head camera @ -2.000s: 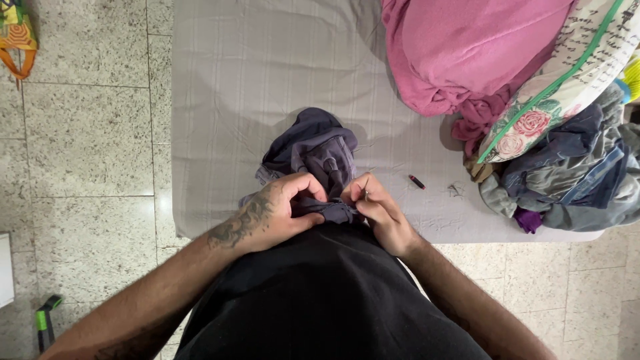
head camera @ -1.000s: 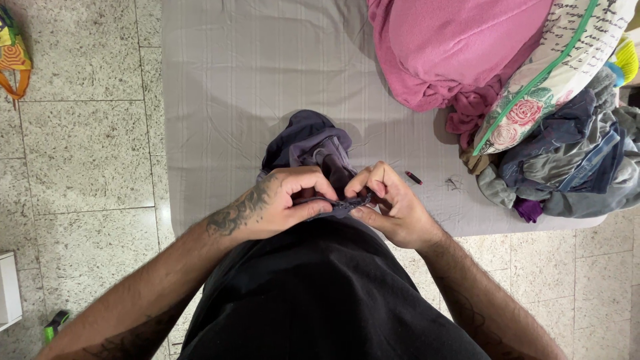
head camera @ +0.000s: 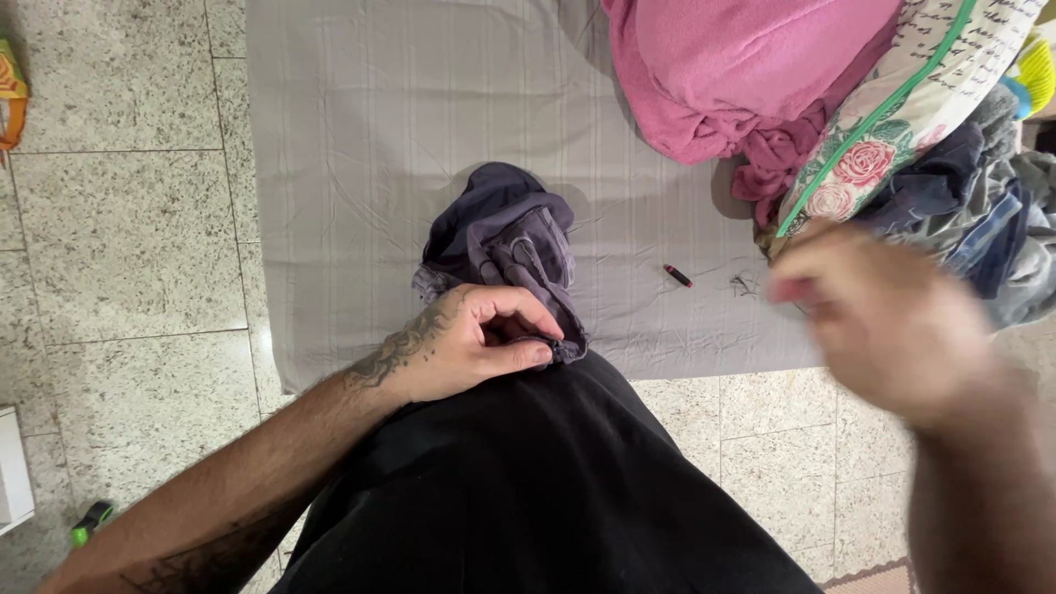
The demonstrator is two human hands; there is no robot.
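My left hand (head camera: 495, 334) pinches the edge of a dark purple-grey garment (head camera: 528, 239) between thumb and fingers, close to my black shirt. The bunched cloth lies on the grey bed sheet, its far part dark navy. My right hand (head camera: 883, 322) is raised to the right, away from the garment, and strongly blurred; its thumb and fingertips look near each other, but whether they hold anything cannot be told. Between the hands, a small dark and red tool (head camera: 678, 275) lies on the sheet. Beside it is a little heap of dark thread ends (head camera: 742, 285).
The grey-sheeted bed (head camera: 396, 124) ends just in front of me, above a speckled tile floor (head camera: 132, 231). A pink blanket (head camera: 742, 66), a floral pillow (head camera: 874, 157) with a green edge and piled clothes (head camera: 998, 239) fill the right side. A green and black object (head camera: 91, 522) lies lower left.
My right hand has left the garment and swung out to the right. My left hand still pinches the cloth near the same spot.
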